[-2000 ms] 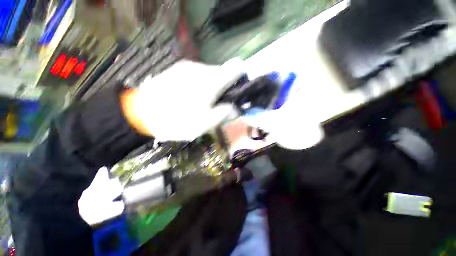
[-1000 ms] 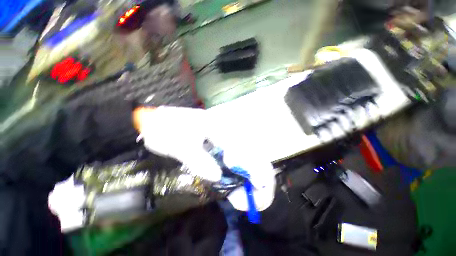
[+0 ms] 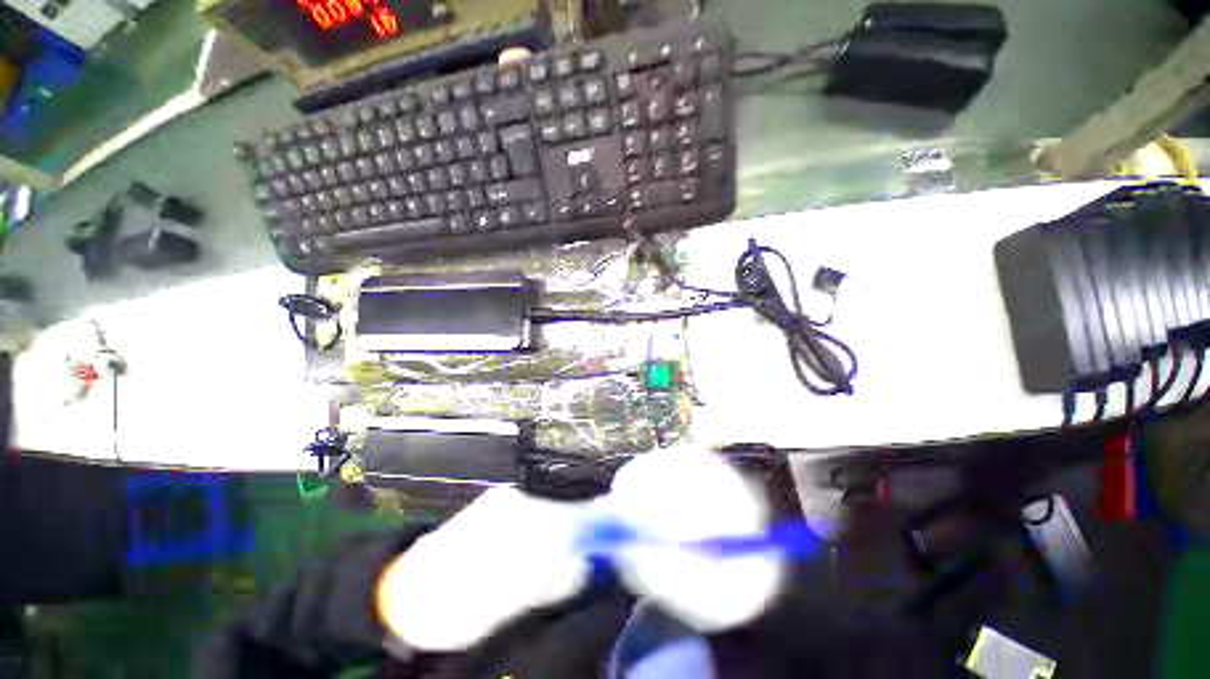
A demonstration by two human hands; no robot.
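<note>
My left hand (image 3: 484, 564), in a white glove, is at the bottom centre beside my right hand (image 3: 703, 537), also gloved. A blue pen-like tool (image 3: 756, 541) lies across the right hand's fingers and points right. Glare and blur hide the finger details. One black power adapter (image 3: 445, 316) lies on the upper bay of the taped test fixture (image 3: 597, 398), its output cord (image 3: 803, 338) coiled on the white bench. A second adapter (image 3: 442, 451) lies in the lower bay, its cable bundle just above my hands. A green button (image 3: 661, 377) shows at the fixture's right.
A black keyboard (image 3: 491, 159) is behind the fixture, with a power meter (image 3: 352, 16) beyond. A batch of adapters (image 3: 1128, 292) stands at the right on the white bench (image 3: 916, 305). Another black adapter (image 3: 922, 60) is at the back right. Red-and-white clips (image 3: 90, 371) lie far left.
The view has levelled and now shows the whole fixture with two adapters. My left hand has left the fixture's left side and both hands are together below it. The blue tool now points right.
</note>
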